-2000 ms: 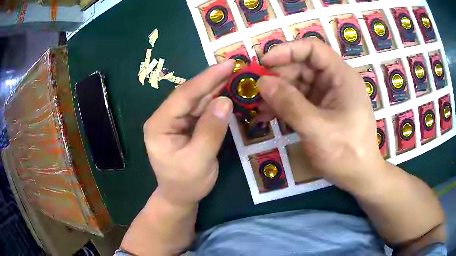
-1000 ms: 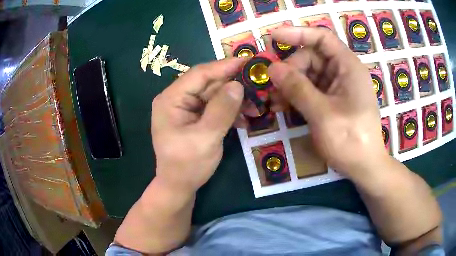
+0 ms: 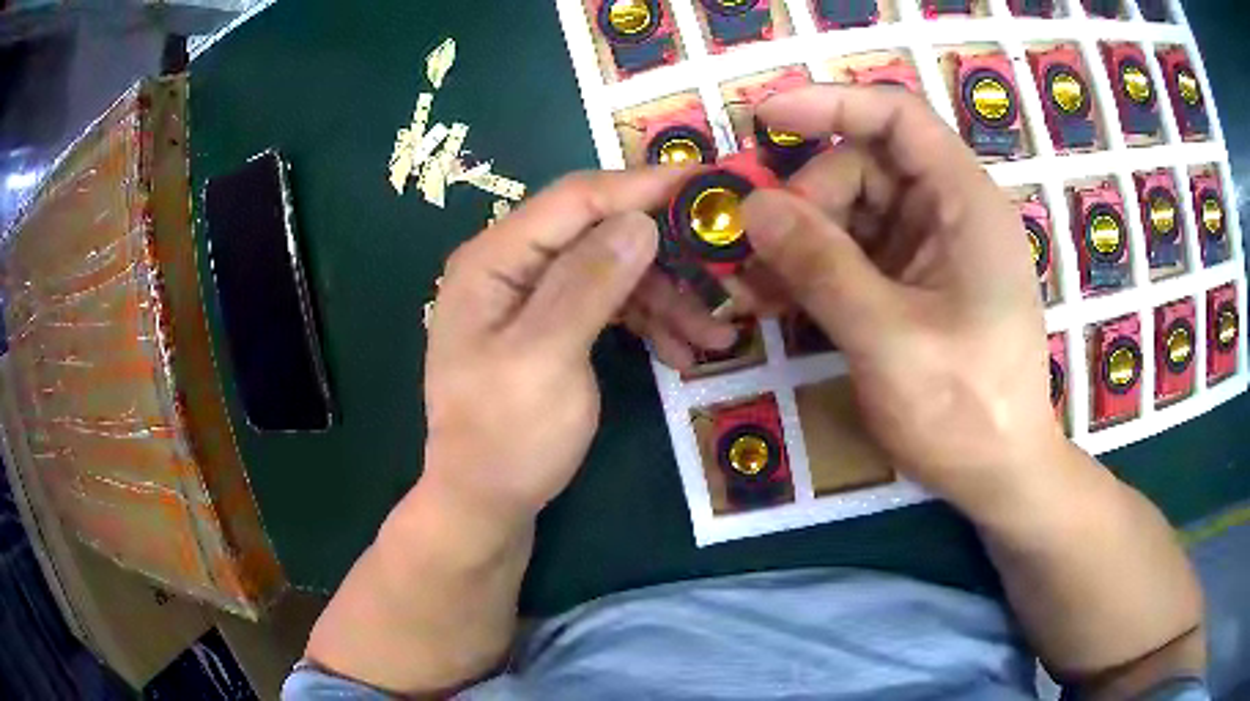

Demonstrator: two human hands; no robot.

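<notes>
A red and black unit (image 3: pixel 714 219) with a shiny gold centre in a black ring is held above the tray, gold side up. My left hand (image 3: pixel 528 315) pinches its left edge between thumb and fingers. My right hand (image 3: pixel 905 288) holds its right side, the thumb tip at the ring's edge. A small pale bit shows at the unit's lower edge. The white foam tray (image 3: pixel 740 525) lies beneath, with similar units in its pockets. One pocket (image 3: pixel 839 436) near the front shows plain brown. My right hand partly hides it.
Cream scraps (image 3: pixel 446 158) lie in a loose pile left of the tray on the dark green surface. A black phone-like slab (image 3: pixel 269 295) lies farther left. A brown carton (image 3: pixel 117 356) with orange-red markings under clear tape stands at the left edge.
Over the two seconds, both hands and the unit have shifted slightly right in view. The left hand's lower fingers have spread below the unit, where a pale bit now shows.
</notes>
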